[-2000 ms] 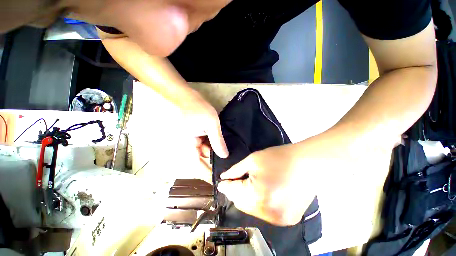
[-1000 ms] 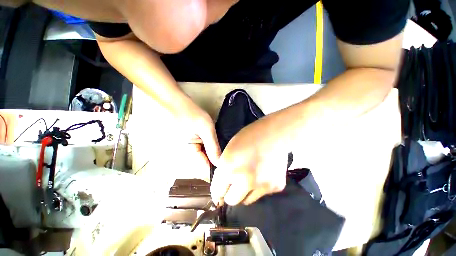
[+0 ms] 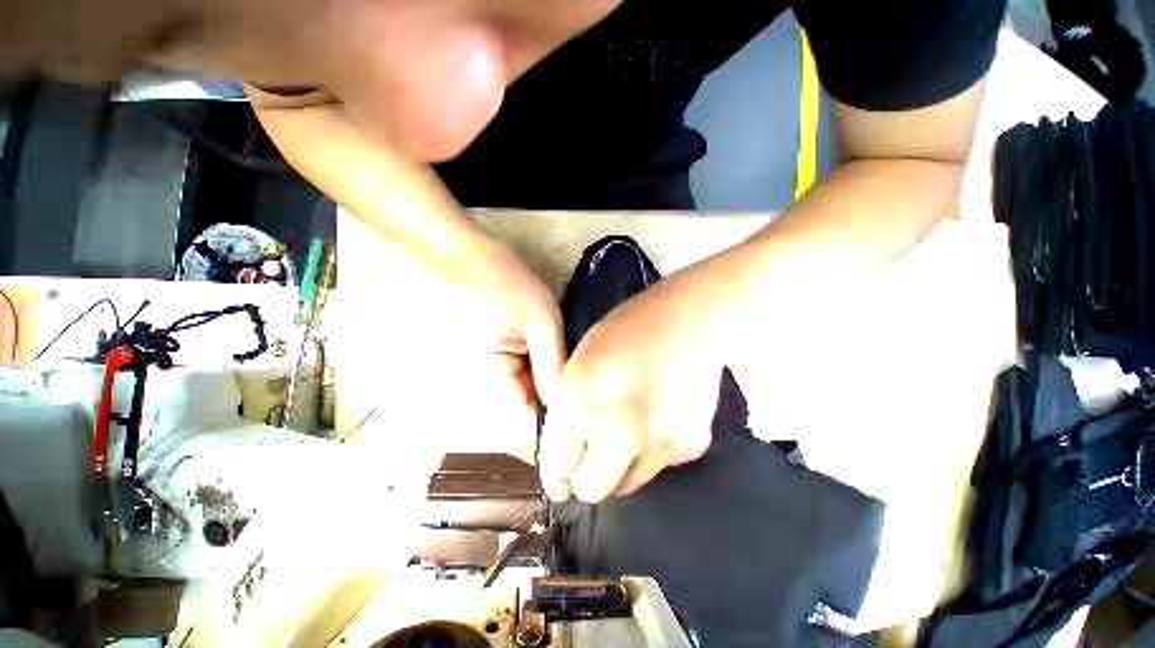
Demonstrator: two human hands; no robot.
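The black pouch piece [image 3: 735,532] lies under my hands, with a wide flat panel to the lower right and a narrow upper end showing a pale zipper line [image 3: 613,248]. My left hand [image 3: 633,411], entering from the upper right, pinches the cloth's left edge just above the presser foot area [image 3: 547,538]. My right hand [image 3: 526,336], entering from the upper left, holds the same edge higher up; its fingertips are partly hidden. The edge runs down to the needle area beside brownish metal plates [image 3: 481,487]. A small white patch [image 3: 833,619] shows at the panel's lower corner.
The white machine casting [image 3: 291,506] fills the lower left. Red and black handled snips [image 3: 114,411] lie on it. A green-handled rod [image 3: 309,281] and a round tin [image 3: 236,257] are at the left. Stacked black pieces [image 3: 1077,241] and more black work [image 3: 1064,468] line the right.
My left hand first moved up and left over the cloth, hiding more of it, then shifted slightly. The lower panel has spread to the right, and its white patch now shows.
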